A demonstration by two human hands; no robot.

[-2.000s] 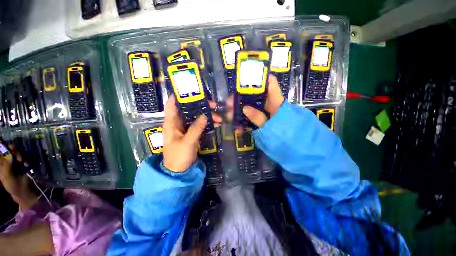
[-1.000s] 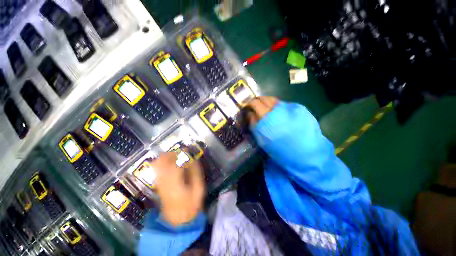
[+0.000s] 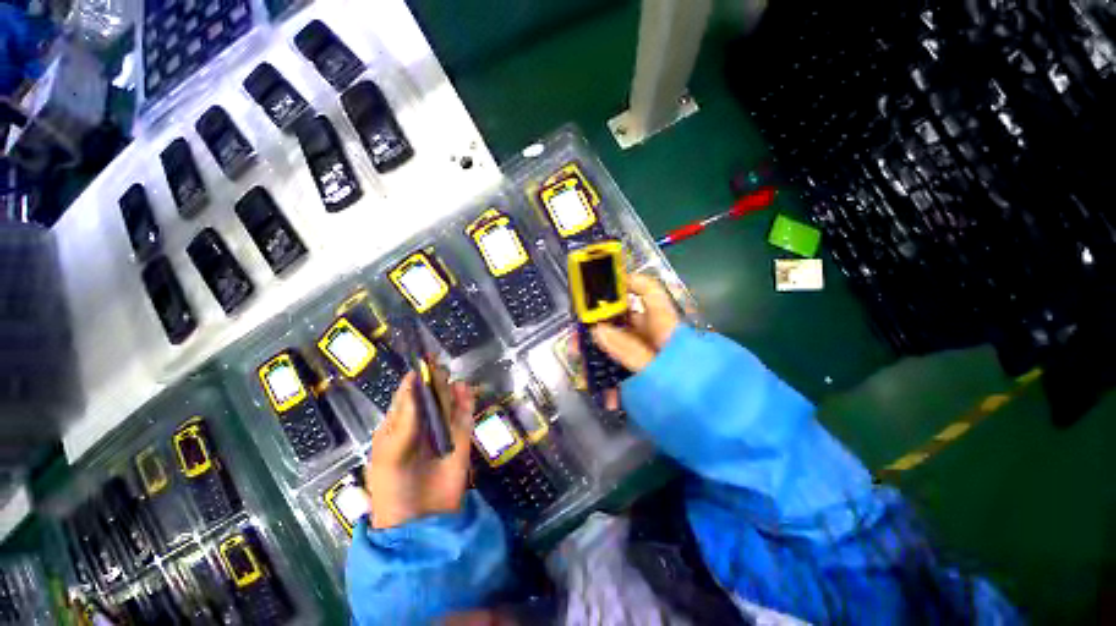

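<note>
My right hand point(image 3: 645, 320) holds a keypad phone point(image 3: 598, 284) upright over the right end of the blister tray point(image 3: 636, 232). Its yellow-framed screen is dark. My left hand point(image 3: 420, 455) holds another phone point(image 3: 436, 407), turned edge-on, so its screen is hidden. The clear tray lies before me in two rows of pockets. The far row holds several phones with lit white screens, such as one phone point(image 3: 502, 247). In the near row a lit phone point(image 3: 497, 435) lies between my hands, and another lit screen point(image 3: 349, 503) shows beside my left wrist.
Black phones face down point(image 3: 269, 230) lie in rows on the white board point(image 3: 422, 73). A neighbouring tray point(image 3: 282, 538) is at lower left. A red tool point(image 3: 720, 218), green tag point(image 3: 794, 235) and white label point(image 3: 798, 274) lie right, near a glossy black heap point(image 3: 955, 184). A metal post point(image 3: 667, 61) stands beyond.
Both hands have risen from the near row with a phone in each. The view has shifted, showing more of the white board and the metal post.
</note>
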